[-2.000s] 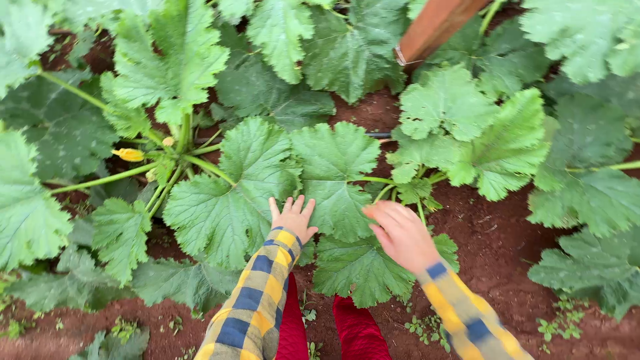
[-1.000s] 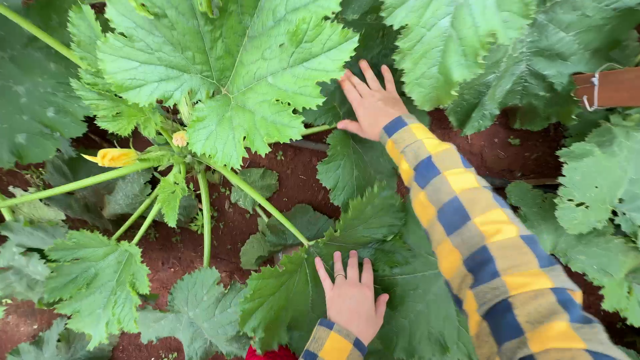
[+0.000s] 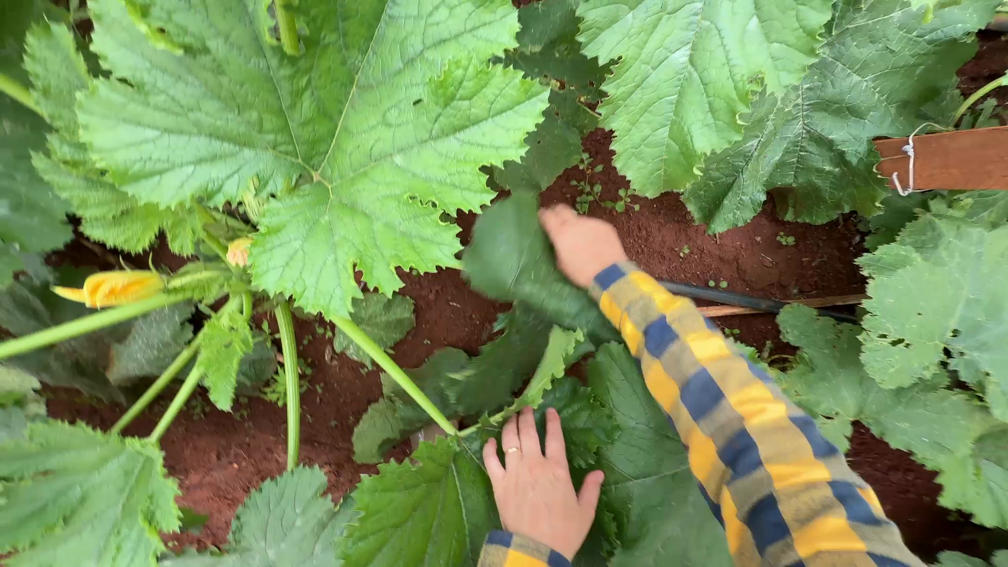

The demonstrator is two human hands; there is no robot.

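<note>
My left hand (image 3: 543,480), with a ring on one finger, lies palm down with fingers apart on a squash leaf (image 3: 429,504) at the lower middle. Farther up, my right hand (image 3: 583,244) touches the edge of a dark, motion-blurred leaf (image 3: 512,248); its fingertips are blurred and partly hidden, so a grip cannot be told. Left of both hands stands a squash plant with thick green stems (image 3: 394,378), a closed yellow blossom (image 3: 118,288) and a large bright leaf (image 3: 315,157) over its crown.
A black irrigation pipe (image 3: 724,296) runs over the red soil (image 3: 756,256) beside a thin wooden strip (image 3: 819,301). At the right edge is a wooden stake (image 3: 945,160) with wire tied round it. More broad leaves (image 3: 937,315) crowd the right side.
The right hand was spread against leaves one second ago; now it is at a bent, blurred leaf, with more soil and the pipe exposed. The view has shifted and turned since the earliest frame.
</note>
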